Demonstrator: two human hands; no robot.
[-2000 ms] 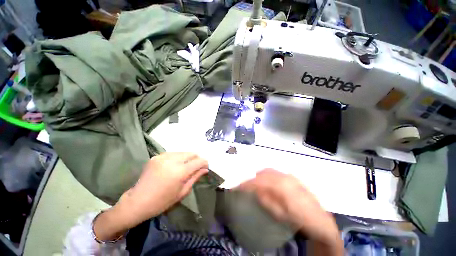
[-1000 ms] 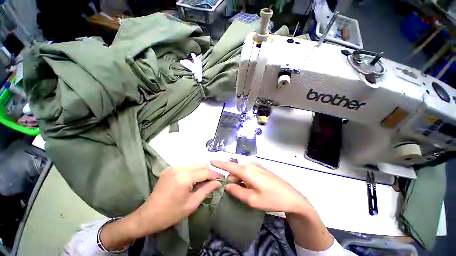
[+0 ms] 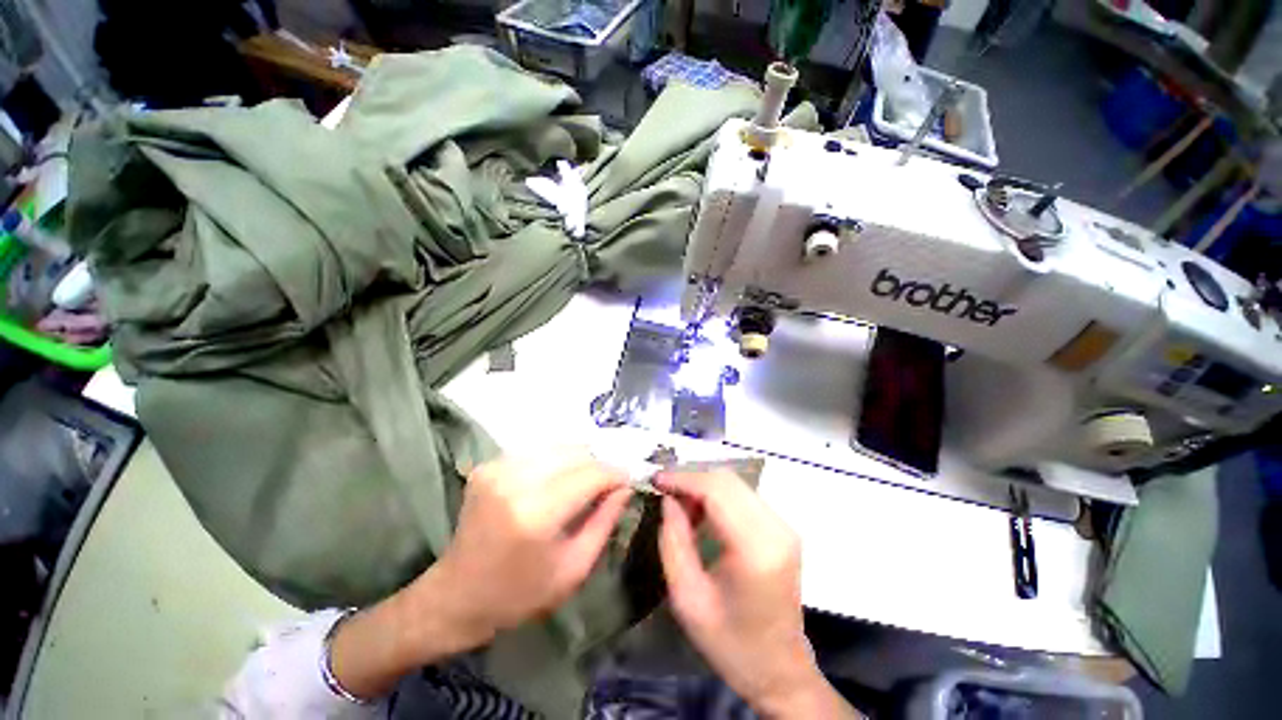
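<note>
My left hand [image 3: 527,542] and my right hand [image 3: 731,563] meet at the front edge of the white table, just in front of the needle plate. Both pinch green seam edges between the fingertips. A green cut panel [image 3: 734,470] shows beyond my right fingers; much of it is hidden by that hand. The main garment piece [image 3: 281,281] lies as a large heap at the left, bunched by a white tie [image 3: 565,194], and hangs over my lap. The cloth is in front of the lit presser foot and needle [image 3: 703,345], apart from them.
The sewing machine [image 3: 900,253] stands at right, with a mobile phone [image 3: 901,401] under its arm. Thread snips [image 3: 1024,546] lie right of the phone. Green cut panels [image 3: 1161,570] hang at the right table edge. A plastic bin [image 3: 1033,701] is at lower right.
My hands were apart two seconds ago, then came together on the cloth. Since one second ago, my right hand has turned more upright, and a panel end now shows beyond it. The view has shifted slightly.
</note>
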